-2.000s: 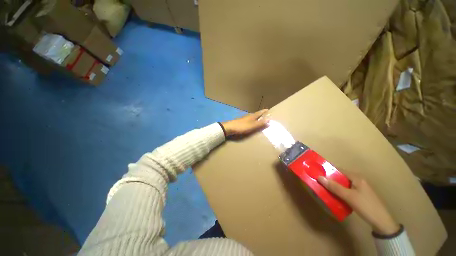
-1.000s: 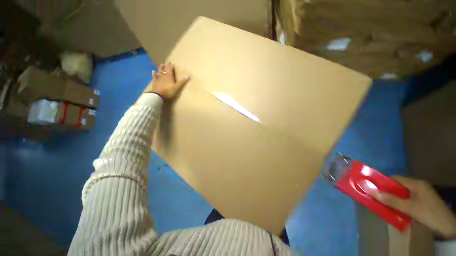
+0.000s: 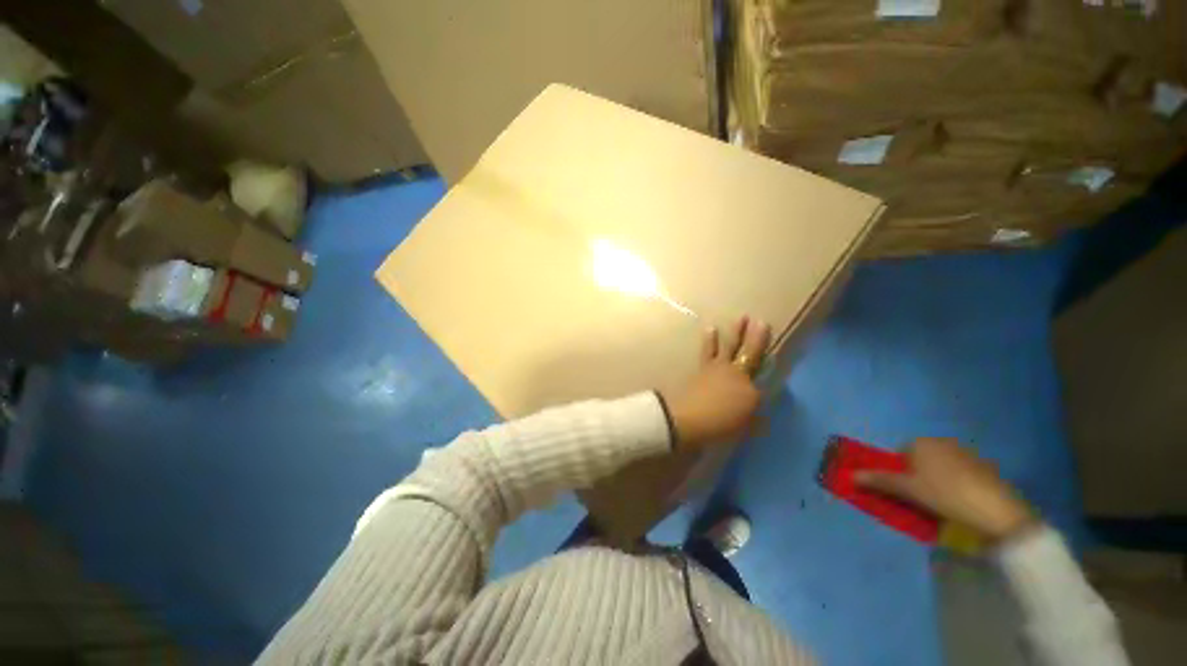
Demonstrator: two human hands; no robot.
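A large brown shipping carton (image 3: 547, 312) stands in front of me, its closed top facing up. A glossy strip of packing tape (image 3: 626, 269) runs across the top and shows as white glare. My left hand (image 3: 713, 394) lies on the tape's line at the carton's right edge, fingers spread. My right hand (image 3: 961, 487) holds the red tape gun (image 3: 879, 492) by its body, out over the floor to the right of the carton and apart from it. The tape gun's dark end points left.
A large brown board (image 3: 560, 46) stands behind the carton. Wrapped brown goods (image 3: 963, 130) are stacked at the back right. Small labelled cartons (image 3: 195, 241) stand at the left. The floor (image 3: 326, 429) is blue. A brown carton (image 3: 1126, 377) is at the far right.
My left hand has moved from the carton's far left edge to its right edge. The tape gun has moved from over the carton top to off its right side, free of the tape.
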